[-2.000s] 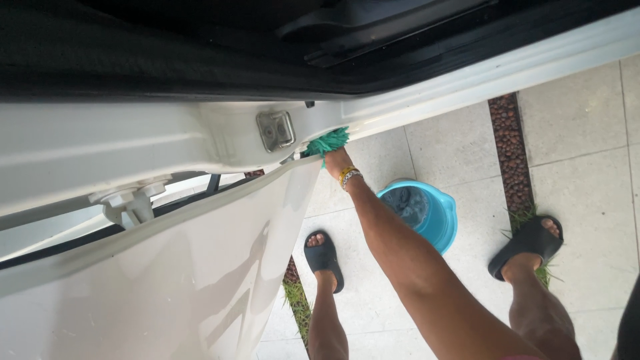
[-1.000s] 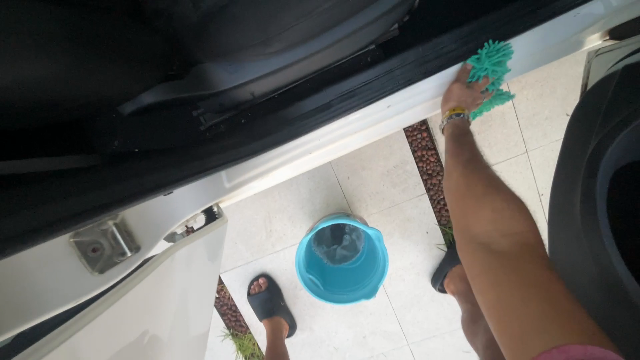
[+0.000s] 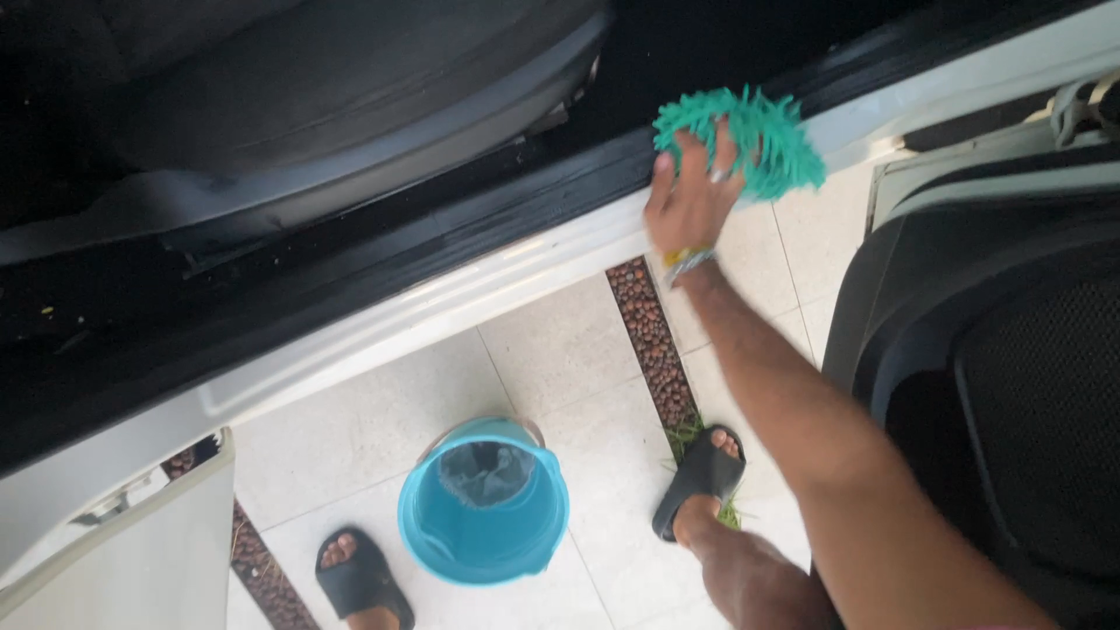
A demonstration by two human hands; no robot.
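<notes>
My right hand (image 3: 696, 197) holds a green chenille wash mitt or cloth (image 3: 752, 140), its fingers spread over the near side. The mitt lies on the car's door sill, across the black inner strip (image 3: 542, 188) and the white painted edge (image 3: 420, 302). Bracelets circle the wrist. My left hand is out of view. On the paving below stands a blue plastic bucket (image 3: 486, 551) with soapy-looking water (image 3: 486, 472) in it, between my two feet in black slides.
A white door (image 3: 131, 551) hangs at the lower left, and a black inner door panel (image 3: 1006, 376) fills the right side. A car seat (image 3: 350, 105) is at the upper left. Strips of brown pebbles (image 3: 652, 341) with grass cross the pale tiles.
My right hand has moved with the green mitt from the door's hinge area, where it was two seconds ago, along the sill. Since one second ago it has come onto the black strip. The view has shifted.
</notes>
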